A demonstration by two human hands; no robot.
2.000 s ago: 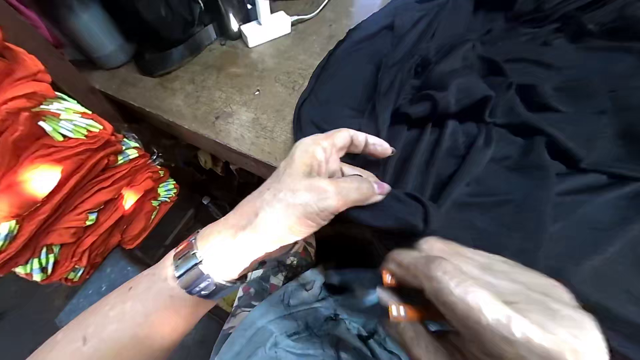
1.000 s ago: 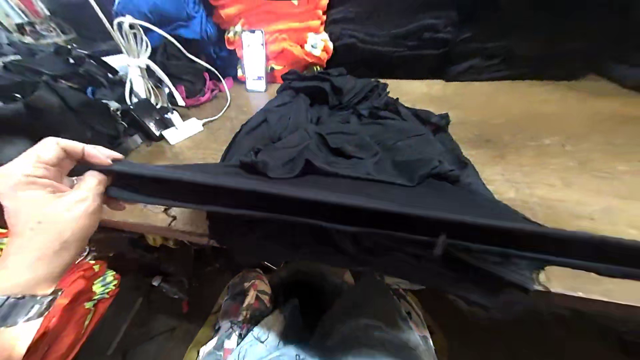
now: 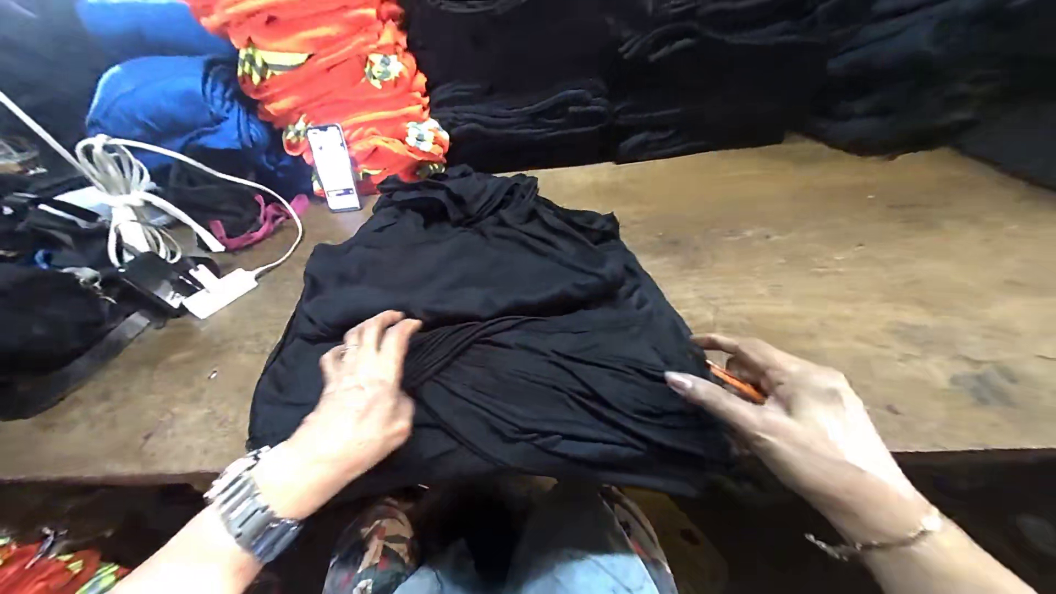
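A black cloth garment (image 3: 528,280) lies bunched on the wooden table, its near part reaching the front edge. My left hand (image 3: 367,384), with a metal watch at the wrist, rests on the near left part of the cloth beside gathered folds; whether its fingers grip any cloth cannot be told. At the cloth's right edge is my right hand (image 3: 775,404), thumb and fingers around that edge. A small orange-handled tool (image 3: 736,382) sits within this hand, its other end hidden.
Behind the garment stand a smartphone (image 3: 334,167), an orange patterned cloth pile (image 3: 346,82) and black fabric stacks (image 3: 528,82). On the left lie a coiled white cable (image 3: 128,198), a white power strip (image 3: 221,293) and a dark bag (image 3: 58,330). The table's front edge (image 3: 124,478) runs below.
The black band stretched across the view a second ago is lowered, and the cloth now lies gathered on the table. My left hand has moved right onto it; my right hand has come into view.
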